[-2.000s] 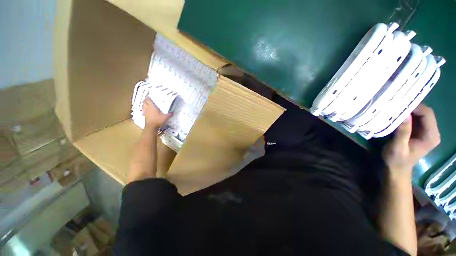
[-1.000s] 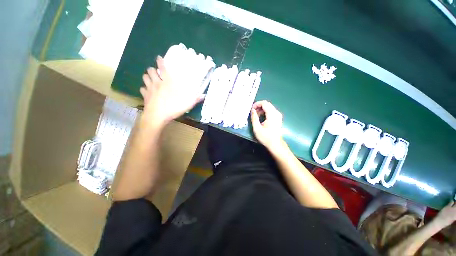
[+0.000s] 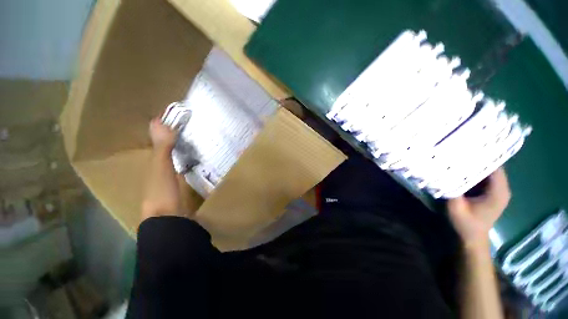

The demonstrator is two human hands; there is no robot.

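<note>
White oval frames (image 3: 423, 118) stand stacked side by side in a long row on the green bench. My right hand (image 3: 482, 202) is at the right end of this row, thumb and fingers apart around its lower corner; whether it grips a frame is unclear. My left hand (image 3: 163, 134) is inside the open carton (image 3: 280, 149), at the left edge of several white frames (image 3: 177, 115), with its fingers on them. More white frames (image 3: 221, 118) are packed in tight rows in the carton. The left fingertips are partly hidden and blurred.
Several frames (image 3: 540, 261) lie in a row on the bench (image 3: 324, 37) at the lower right. A white strip (image 3: 535, 31) crosses the upper right. White material (image 3: 252, 7) shows at the top, beyond the carton flap. Brown boxes (image 3: 31, 124) are at the far left.
My left hand has moved from the bench stack back into the carton. The bench row is longer than before. My right hand now touches its right end. The view has turned towards the carton.
</note>
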